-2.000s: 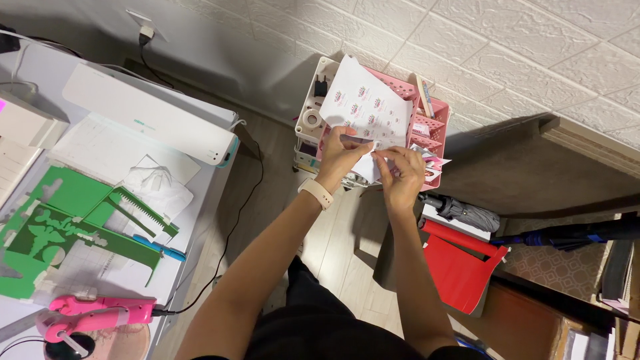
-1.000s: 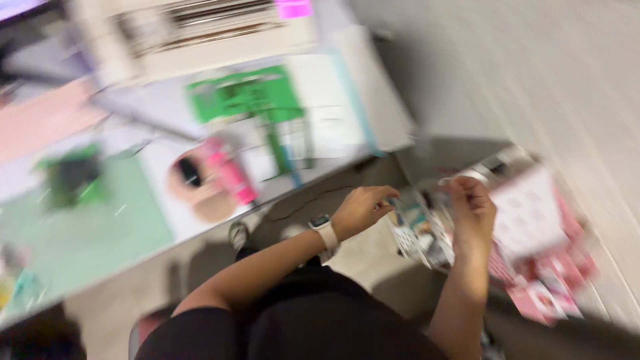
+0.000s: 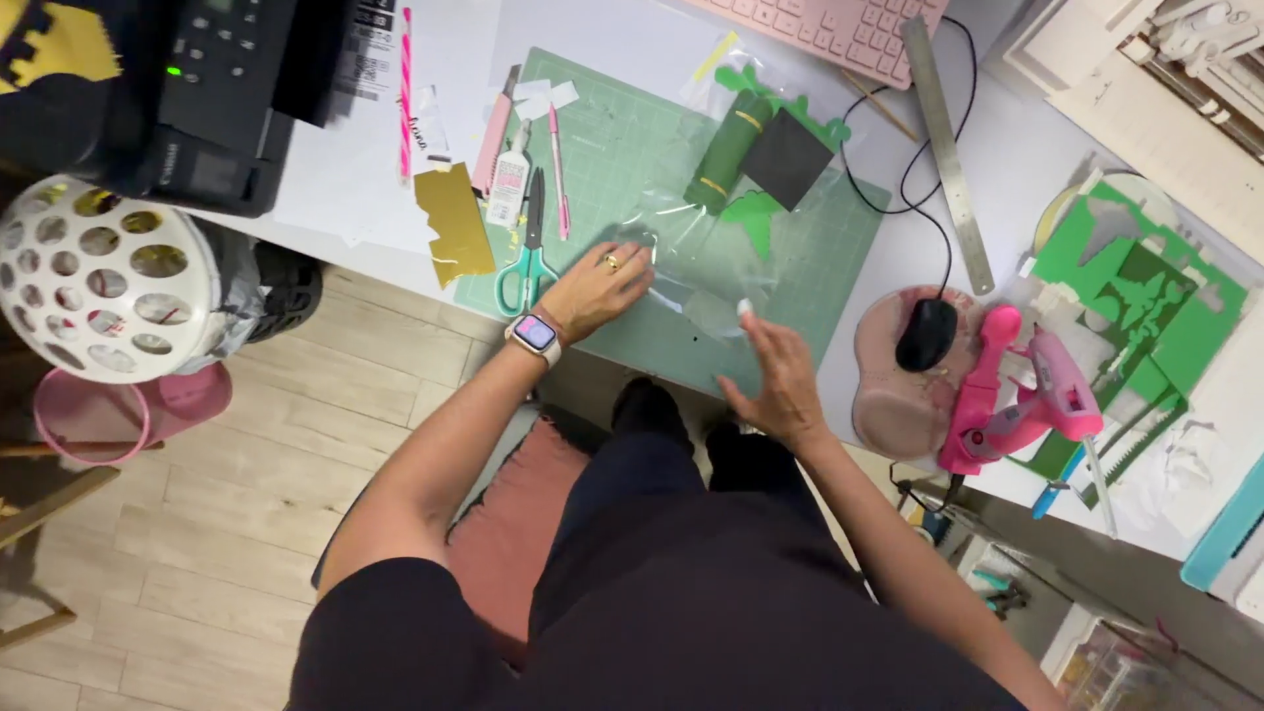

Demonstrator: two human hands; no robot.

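On the green cutting mat (image 3: pixel 607 128), my left hand (image 3: pixel 600 286) lies palm down, its fingertips on the edge of a clear plastic bag (image 3: pixel 676 237). My right hand (image 3: pixel 780 375) is over the mat's front edge, thumb and index finger apart, with a small white piece (image 3: pixel 744 308) at the index fingertip. A rolled green bundle (image 3: pixel 729 153), a black square (image 3: pixel 787 158) and green paper cutouts (image 3: pixel 752 219) lie at the bag. Left of the bag are teal-handled scissors (image 3: pixel 531 252), a white bottle (image 3: pixel 509 183), a pink pen (image 3: pixel 558 173) and gold card (image 3: pixel 454 227).
A metal ruler (image 3: pixel 948 158), black mouse (image 3: pixel 926 334), pink glue gun (image 3: pixel 1047 405) and green paper scraps (image 3: pixel 1145 286) lie to the right. A pink keyboard (image 3: pixel 820 35) is behind. A printer (image 3: pixel 212 109) and a white perforated bin (image 3: pixel 109 281) are at left.
The view has swung from the pink baskets by the wall to the desk. Both hands have moved from over the baskets and floor to the cutting mat, and are now farther apart.
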